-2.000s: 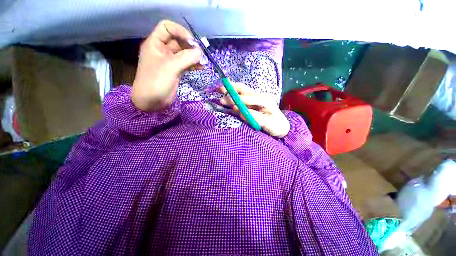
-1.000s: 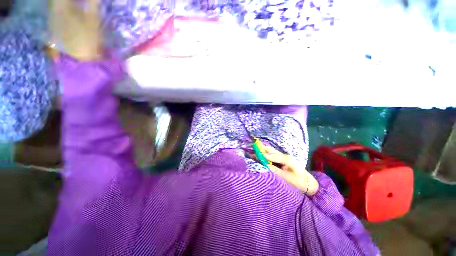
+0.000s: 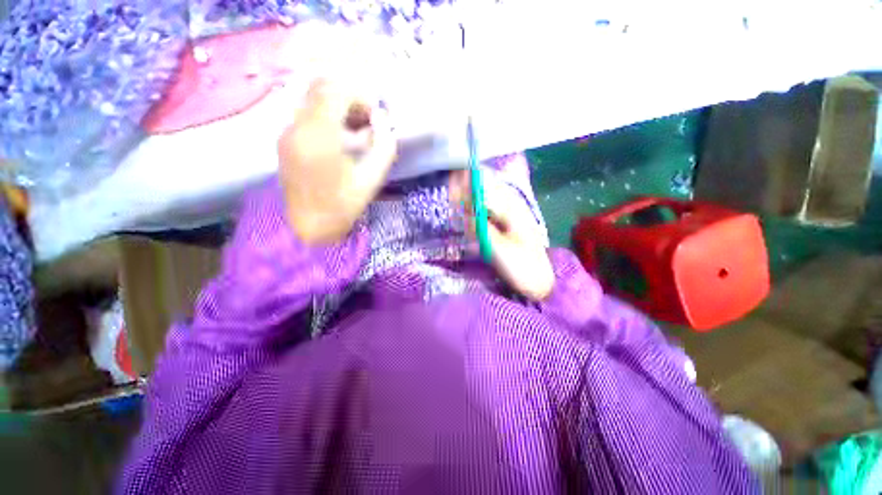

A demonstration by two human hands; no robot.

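Observation:
My left hand [image 3: 334, 169] is raised at the table's near edge, left of the scissors. It is blurred, its fingers are curled, and whether a small piece is pinched in them cannot be told. My right hand [image 3: 522, 247] is over my lap, shut on the scissors [image 3: 480, 208]. Their green handle is at the hand and the thin dark blades point up toward the table. The two hands are apart. Many purple-and-white pieces [image 3: 73, 63] lie at the upper left, under or in clear plastic, beside a red-pink mat [image 3: 218, 82].
The white-covered table [image 3: 600, 82] crosses the top. A red plastic stool [image 3: 720, 271] lies on its side at the right, with cardboard [image 3: 839, 150] beyond it. More cardboard [image 3: 155, 300] stands at the left. Another bag of purple pieces [image 3: 14, 290] is at the far left edge.
My left hand has come back from the upper left to near the scissors. My right hand has raised the scissors, blades now upright. The view has shifted and tilted.

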